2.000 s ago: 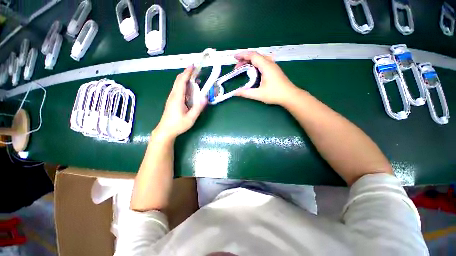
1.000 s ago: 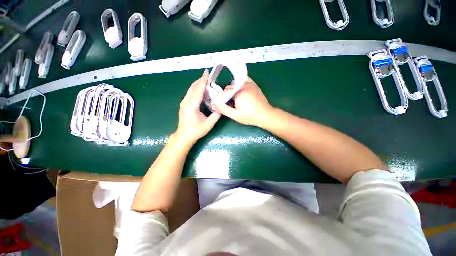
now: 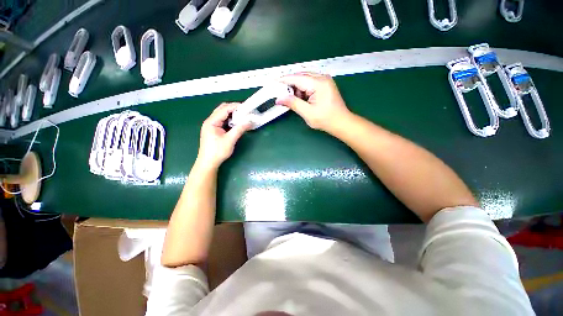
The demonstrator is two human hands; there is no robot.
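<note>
A white loop unit (image 3: 262, 106) is held above the green work surface, its open middle showing and no blue visible. My left hand (image 3: 219, 133) grips its lower left end. My right hand (image 3: 318, 102) grips its upper right end. Overlapping white front covers (image 3: 126, 148) lie bunched at the left. Three base housings (image 3: 474, 102) with blue bands lie at the right, open loops toward me.
A pale strip (image 3: 185, 85) curves behind my hands. Beyond it the belt carries closed units (image 3: 151, 57) at left and open housings (image 3: 379, 18) at right. A wooden spool (image 3: 29, 177) with white wire stands far left. An open carton (image 3: 102, 265) with translucent film is below the edge.
The separate cover and blue-ended housing in my hands now appear as one white loop, turned to lie slanted between them. Pieces on the far belt have moved left.
</note>
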